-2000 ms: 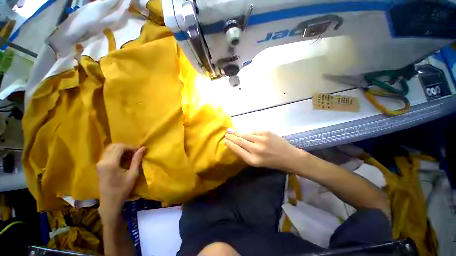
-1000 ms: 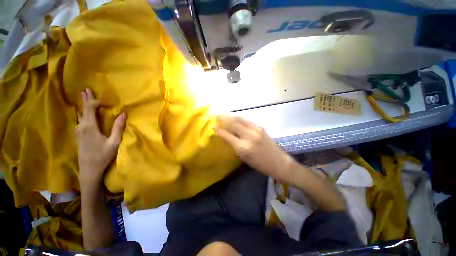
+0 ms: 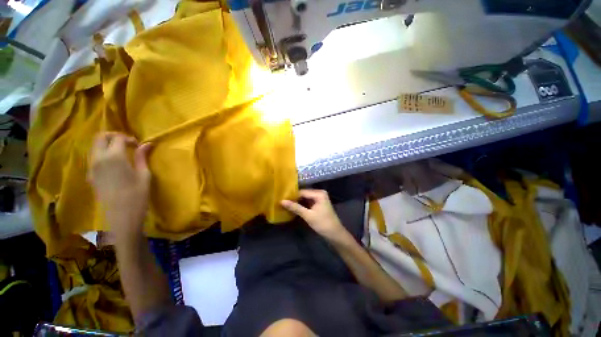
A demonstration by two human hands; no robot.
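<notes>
The mustard-yellow fabric panel (image 3: 244,164) lies over the left part of the table and hangs at the front edge near my lap. A long fold runs across it from my left hand towards the bright needle area. My left hand (image 3: 122,171) pinches the cloth at the left end of this fold; it is slightly blurred. My right hand (image 3: 316,212) pinches the lower right corner of the yellow cloth between thumb and fingers, below the table edge. The sewing machine (image 3: 448,39) stands above; its presser foot (image 3: 277,62) is partly lost in glare.
Scissors with green and yellow handles (image 3: 487,99) and a tan paper tag (image 3: 425,103) lie right of the needle. A control panel (image 3: 548,89) is at the table's right end. White and yellow garments (image 3: 435,230) hang below right; more yellow cloth (image 3: 95,303) lies below left.
My right hand has moved down from the table edge, drawing the cloth corner towards my lap. A straight diagonal fold now shows. My left hand has closed from spread fingers to a pinch.
</notes>
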